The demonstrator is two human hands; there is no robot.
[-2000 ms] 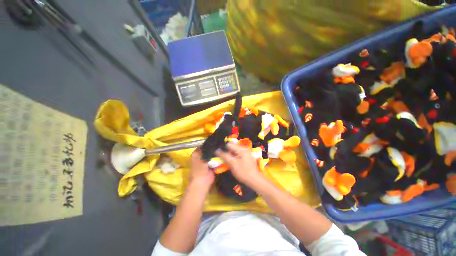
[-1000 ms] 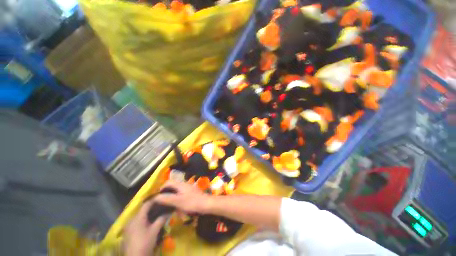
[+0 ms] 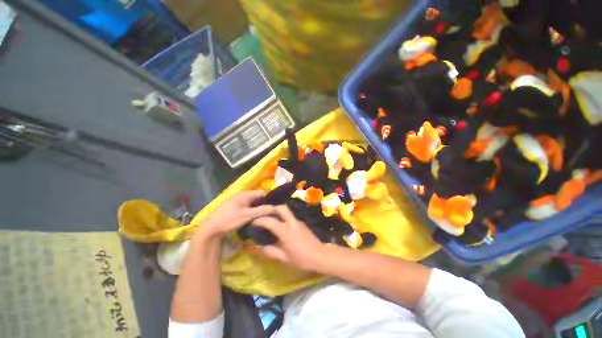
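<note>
Several limp black penguin plush skins with white-yellow bellies and orange feet lie on the yellow cloth over the lap. My left hand and my right hand are close together at the left side of the pile, both on a black plush piece that they partly hide. The white round base of the filling tube shows beside my left forearm. The metal tube itself is hidden.
The blue tote heaped with penguins stands at the right. A weighing scale stands beyond the cloth, with a small basket of white fluff behind it. A grey metal panel fills the left, and a large yellow sack stands at the top.
The view swung toward the tote and has come back left. Both hands stay together on black plush; in the earliest frame they were beside the tube's end, which is now out of sight.
</note>
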